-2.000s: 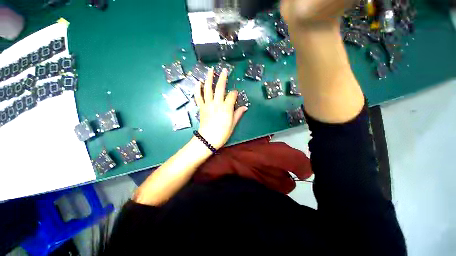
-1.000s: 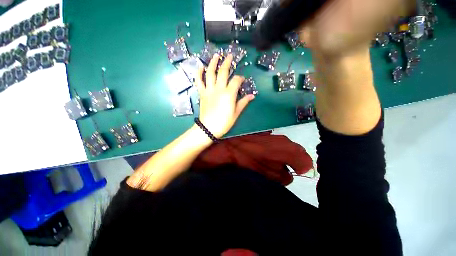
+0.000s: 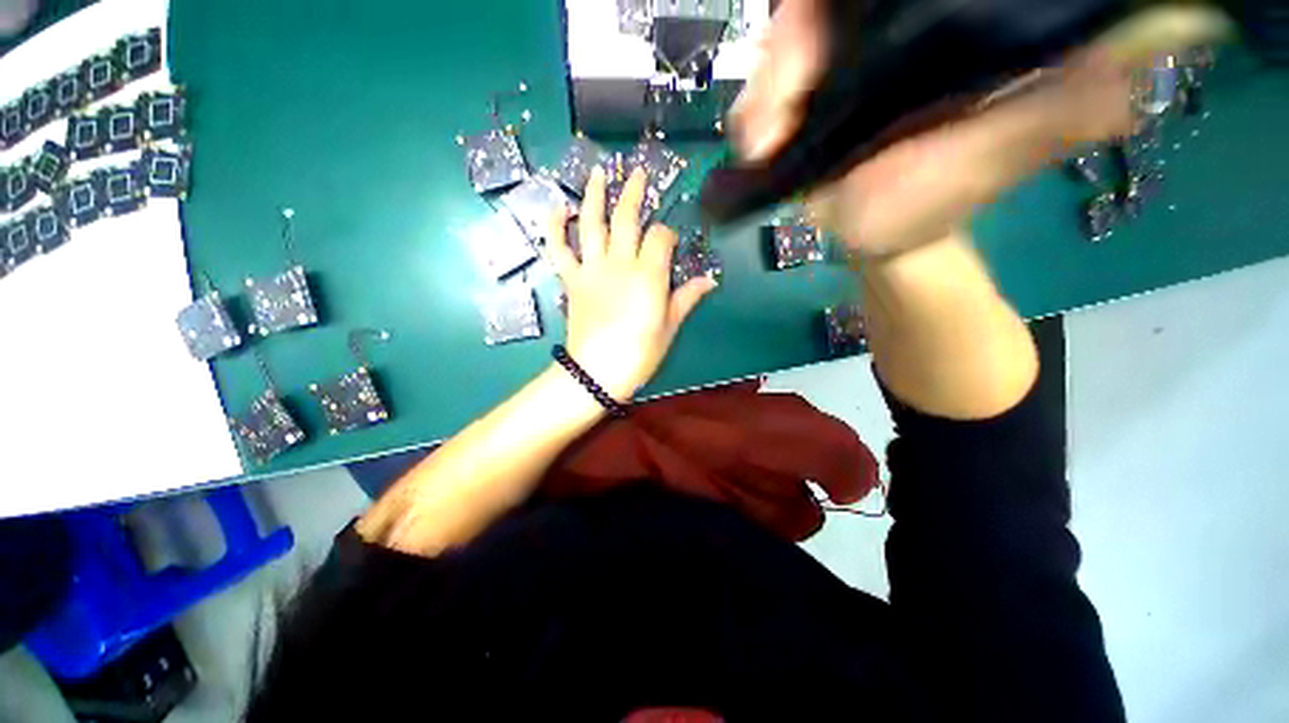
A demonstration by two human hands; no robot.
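My left hand (image 3: pixel 618 301) lies flat with fingers spread over a cluster of small square circuit boards (image 3: pixel 512 309) on the green mat. Whether its fingertips pin one board is hard to tell. My right hand (image 3: pixel 905 184) is blurred and wraps the thick black electric screwdriver (image 3: pixel 975 71). The driver's front end points down-left, just right of my left hand, above a board (image 3: pixel 694 260) by my left thumb. Its thin tip cannot be made out. The screw feeder (image 3: pixel 608 106), a pale and dark box with a metal top, stands behind the cluster.
Loose boards lie at left (image 3: pixel 348 400) and below the driver (image 3: pixel 845 328). Panelled boards (image 3: pixel 106 130) lie in rows on the white sheet (image 3: pixel 99 381). A dark parts heap (image 3: pixel 1124 184) is at right. Red-brown cloth (image 3: pixel 721 452) and a blue stool (image 3: pixel 156 572) are below the mat's edge.
My right hand and the screwdriver have come down and left, from the feeder area to beside my left hand. My left hand stays on the cluster. The view has shifted slightly.
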